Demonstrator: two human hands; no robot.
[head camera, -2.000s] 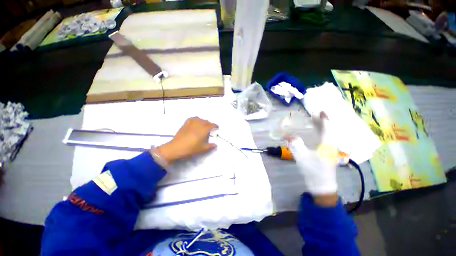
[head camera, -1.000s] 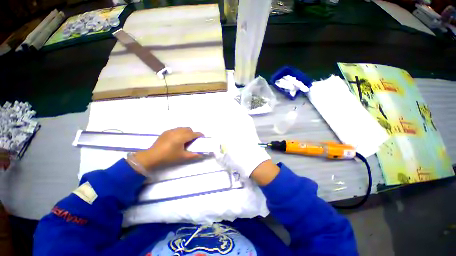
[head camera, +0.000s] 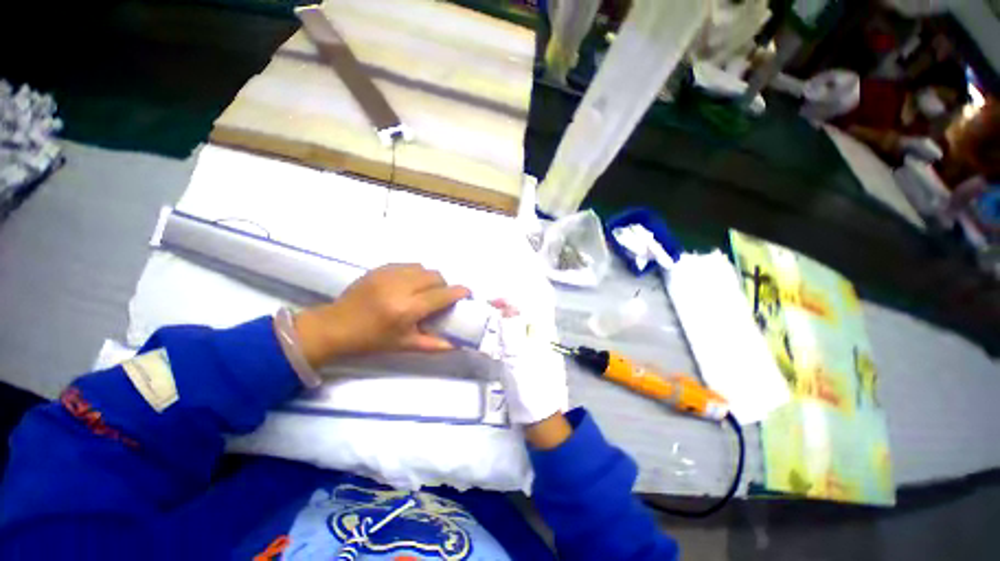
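A long slim lamp housing (head camera: 263, 254) lies on the white padding cloth (head camera: 439, 236), with a white cap at its left end. My bare left hand (head camera: 384, 312) grips it near its right end. My gloved right hand (head camera: 529, 367) is at that right end, fingertips on or beside the end piece; what they hold, if anything, is hidden or too small to tell. A second housing (head camera: 384, 399) lies nearer my body. The orange electric screwdriver (head camera: 658, 386) lies on the bench to the right, its tip close to the glove.
Behind are a raised board (head camera: 439, 88) with a finished bar (head camera: 356, 75), a screw bag (head camera: 575, 250) and a blue tray (head camera: 643, 240). To the right are a folded white sheet (head camera: 724, 329) and a printed sheet (head camera: 817, 378). A heap of fittings (head camera: 24, 137) is far left.
My right hand has come from above the screwdriver to the housing's right end. My left hand has stayed at the housing. The view has tilted, and the housing now slants down to the right.
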